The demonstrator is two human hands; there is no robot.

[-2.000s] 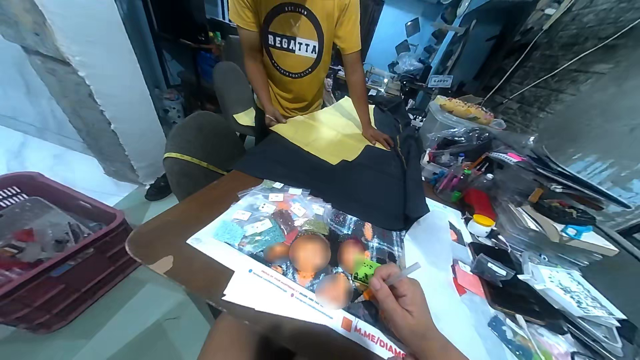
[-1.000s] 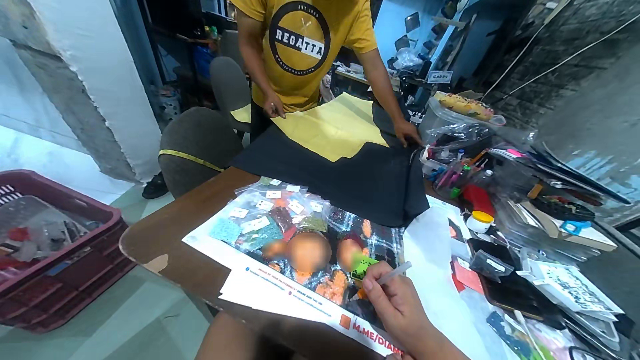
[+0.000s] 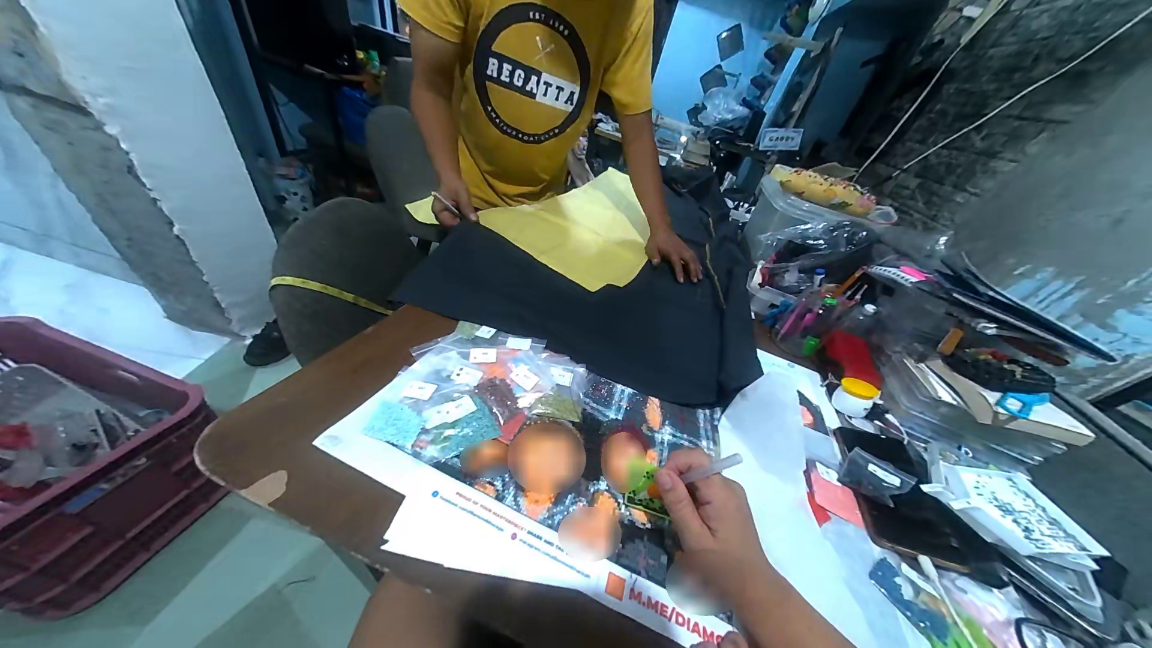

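Observation:
My right hand [image 3: 706, 504] holds a slim translucent pen-like tool [image 3: 715, 468] between thumb and fingers, over the right part of a diamond painting canvas [image 3: 648, 558]. A small green piece with dark marks [image 3: 643, 477] lies at its fingertips. Small clear bags of coloured beads [image 3: 490, 391], bearing white labels, rest on the upper left of the canvas. Parts of the picture are blurred. At the bottom edge a bit of skin shows, perhaps fingertips of my left hand [image 3: 723, 641]; what it does is hidden.
Across the wooden table [image 3: 270, 423], a person in a yellow shirt leans over black fabric [image 3: 576, 333] and a yellow sheet [image 3: 576, 225], a thin tool in one hand. Right: a yellow-lidded jar [image 3: 855, 396], pens, papers, a dark phone-like device. Left: a maroon crate [image 3: 117, 468] and chair.
The other person's hand on the fabric has moved left since one second ago, and their other hand has also shifted left. My right hand stays over nearly the same part of the canvas.

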